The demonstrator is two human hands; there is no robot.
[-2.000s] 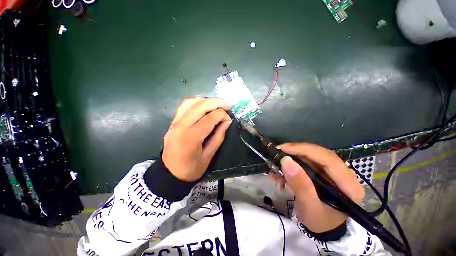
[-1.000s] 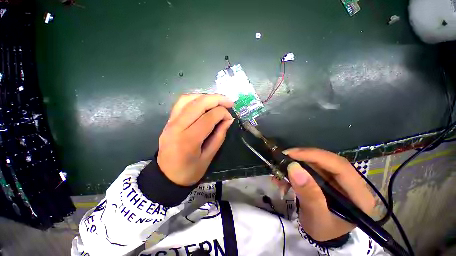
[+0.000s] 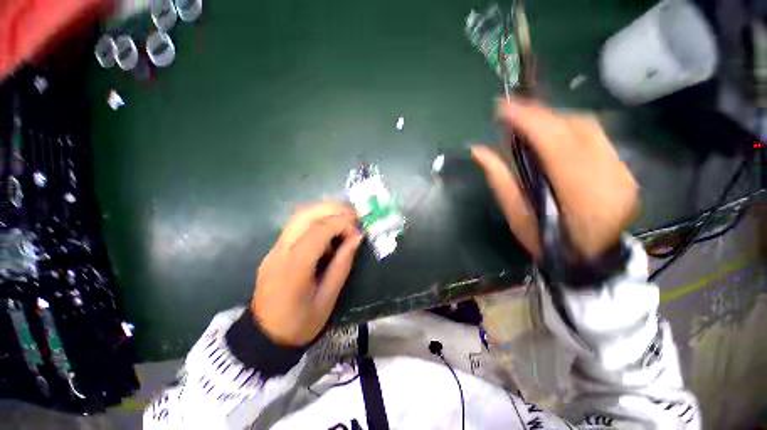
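A small green-and-white circuit board (image 3: 376,212) lies tilted on the green mat, its white part glaring. My left hand (image 3: 304,273) is at its left edge, thumb and fingertips pinched at the board. My right hand (image 3: 563,180) is raised to the right, blurred, with the dark soldering iron (image 3: 538,189) between thumb and fingers. The iron points up and away from the board, near another green circuit board (image 3: 496,42) at the back. A small white connector (image 3: 438,164) lies right of the near board; its wires are blurred.
A white cup or roll (image 3: 660,55) lies at the back right. Several small rings (image 3: 160,48) are at the back left. Black trays (image 3: 50,252) with boards line the left side, below a red-orange edge (image 3: 50,29). Black cords (image 3: 715,206) hang over the bench edge at right.
My right hand has lifted the iron off the near board and moved it up and away. My left hand stays at the board. The view has shifted, showing the rings and the red-orange edge.
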